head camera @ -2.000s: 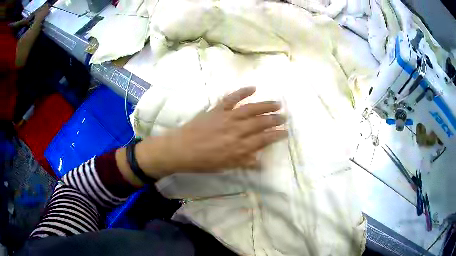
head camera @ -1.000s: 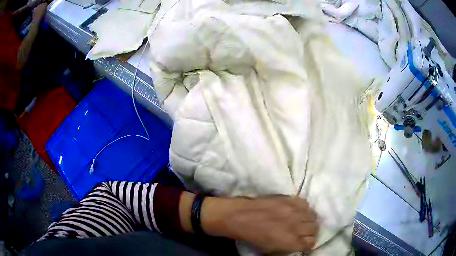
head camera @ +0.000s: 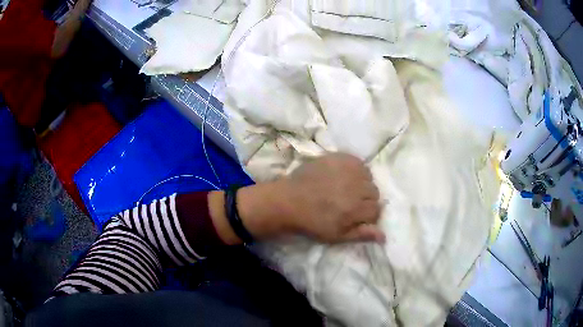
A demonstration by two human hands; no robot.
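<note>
A large cream garment (head camera: 435,166) lies crumpled over the table and hangs over its front edge towards my lap. My left hand (head camera: 339,201) is on the middle of it, fingers curled into the cloth; the fingertips are blurred and partly hidden. My right hand is not in view. A thin white cord (head camera: 204,124) runs down the garment's left side and over the table edge, then loops across the blue crate; its lower end is hidden behind my striped sleeve.
A blue crate (head camera: 160,150) and red material (head camera: 80,144) are at the left, below the table edge (head camera: 185,96). Pale cut pieces (head camera: 188,41) lie at the back left. A sewing machine (head camera: 543,144) stands at the right, with slim tools (head camera: 543,281) below it. Another person's arm (head camera: 67,29) shows top left.
My left hand was spread on the garment, then closed near the bottom edge, and is now further up. The garment has been shifted and bunched, and a flap shows at the top.
</note>
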